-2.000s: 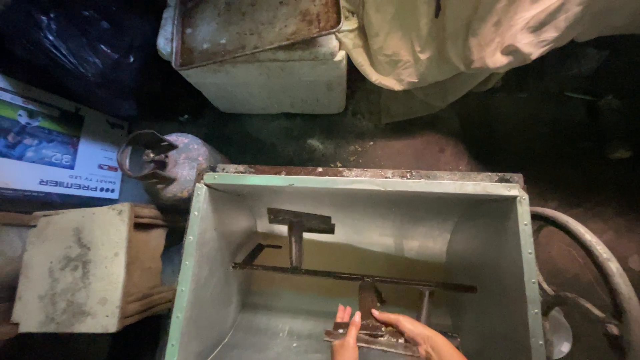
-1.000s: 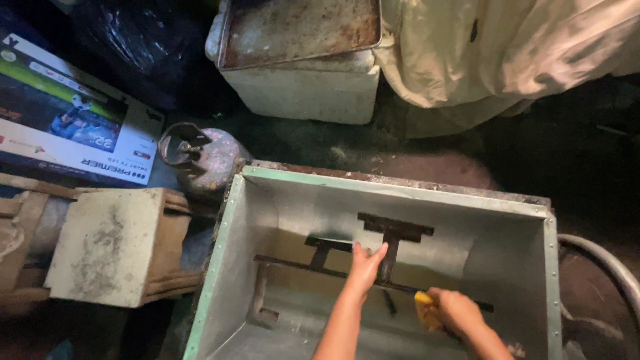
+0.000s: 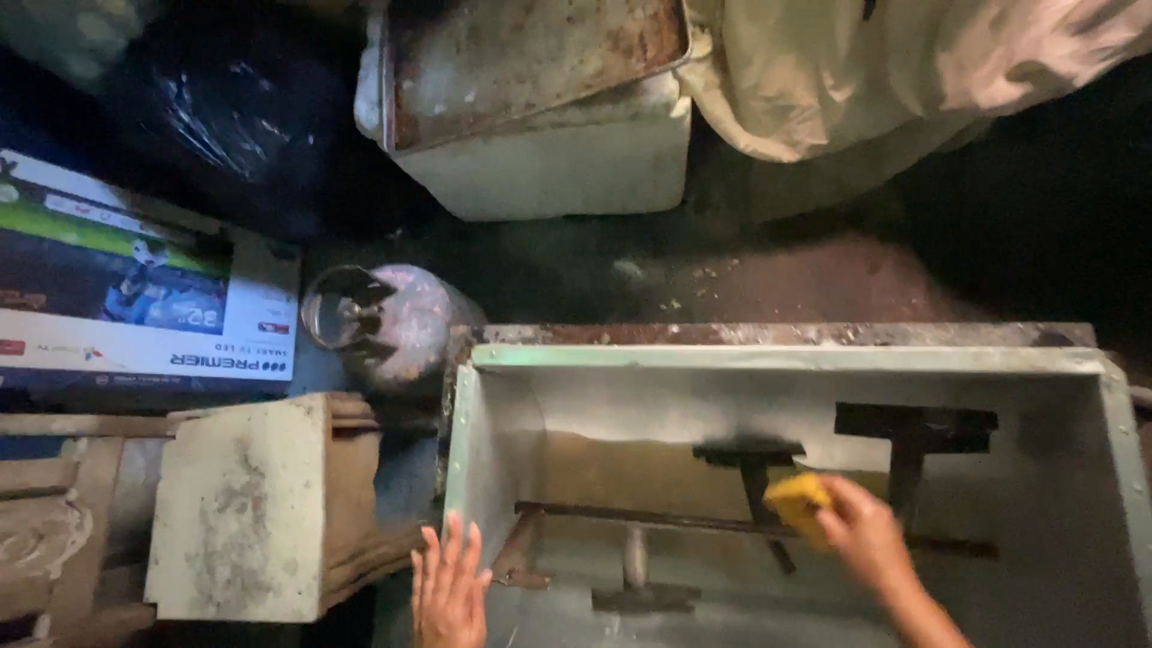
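Observation:
A metal mixing trough (image 3: 783, 358) fills the lower right, with brownish liquid or residue in its bottom. Across its inside runs a dark mixing shaft (image 3: 648, 517) bearing several T-shaped paddles, one of them a paddle (image 3: 916, 427) at the right. My right hand (image 3: 868, 540) holds a yellow sponge or cloth (image 3: 801, 506) over the shaft, beside the middle paddle (image 3: 751, 454). At the trough's left edge is my left hand (image 3: 450, 580), fingers apart and holding nothing; whether it rests on the rim I cannot tell.
A gas cylinder (image 3: 409, 319) stands by the trough's far left corner. Left of the trough is a wooden stool (image 3: 243, 513), with a television box (image 3: 135, 279) behind. Beyond lie a white foam box (image 3: 558, 171) under a stained metal tray (image 3: 531, 63), a pale cloth (image 3: 792, 81) and a black plastic bag (image 3: 225, 117).
My left hand has left the paddles for the trough's left edge. My right hand, on a paddle two seconds ago, now holds the yellow thing. The paddles sit differently about the shaft.

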